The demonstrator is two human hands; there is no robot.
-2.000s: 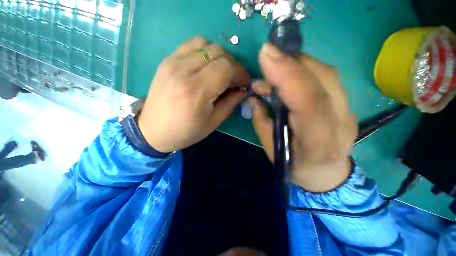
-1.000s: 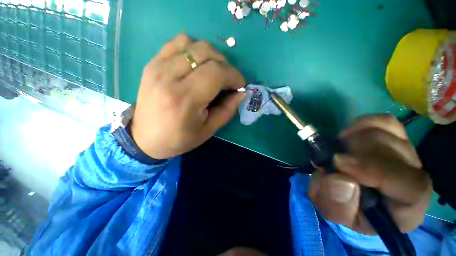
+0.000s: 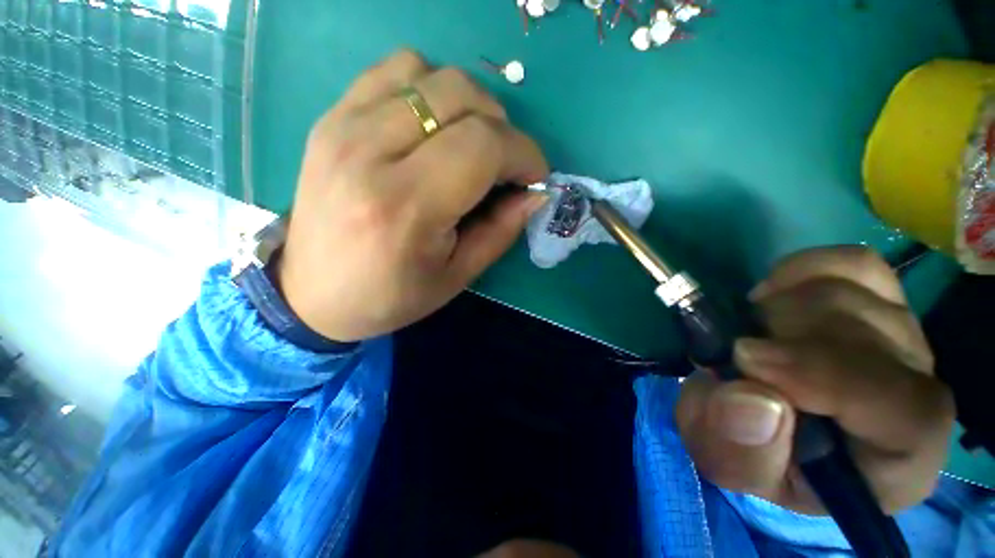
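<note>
A small dark circuit board (image 3: 568, 211) lies on a crumpled pale blue-white cloth (image 3: 622, 199) on the green mat. My left hand (image 3: 409, 196), with a ring, pinches a tiny white part (image 3: 536, 187) between thumb and index finger at the board's left edge; its wires are too small to make out fully. My right hand (image 3: 835, 381) grips the black handle of the soldering iron (image 3: 644, 256). The iron's brass-coloured barrel points up and left, and its tip is at the board's right side. Whether the tip touches the board cannot be told.
Several white discs with red wires (image 3: 660, 27) lie at the top of the mat, with one single disc (image 3: 513, 72) nearer. A clear blister tray (image 3: 120, 98) is at upper left. A yellow tub (image 3: 922, 153) and a black shape (image 3: 960, 349) are at right.
Two seconds ago my right hand was close beside my left, with the iron's handle upright. It has since moved right and down, with the iron's tip at the board. My left hand keeps its pinch.
</note>
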